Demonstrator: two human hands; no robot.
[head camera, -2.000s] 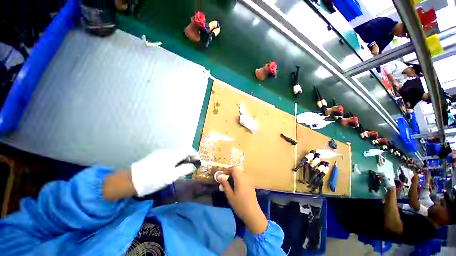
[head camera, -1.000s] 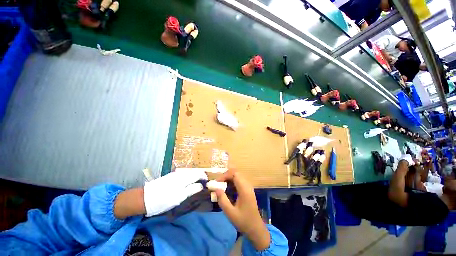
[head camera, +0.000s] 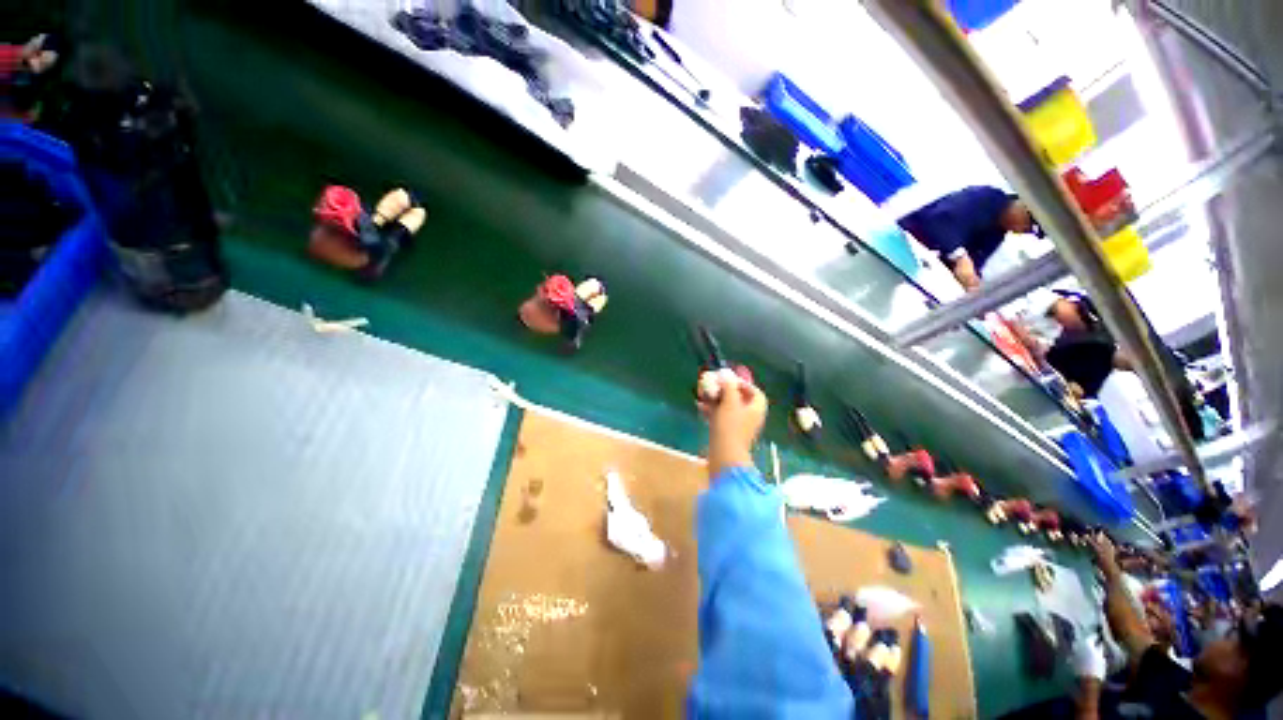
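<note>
My right hand (head camera: 732, 411), bare, reaches over the green belt and has its fingers on an assembled limb (head camera: 711, 346), black with a pale end at the fingertips. A red-topped figure part shows partly behind the hand. My left hand is out of the picture. On the belt to the left lie two red-topped figure parts, the nearer one (head camera: 556, 298) beside a pair of assembled limbs. Another assembled limb (head camera: 805, 400) lies just right of my hand.
The cardboard work sheet (head camera: 570, 485) holds a crumpled white tissue (head camera: 632, 526), several assembled limbs and a blue tool (head camera: 919, 670). A grey mat (head camera: 282, 521), dark jar (head camera: 169, 211) and blue bin (head camera: 49, 324) are at left. People work farther along the line.
My right hand has moved from the near edge of the cardboard out to the belt. My gloved left hand has left the picture. The view has shifted up towards the belt.
</note>
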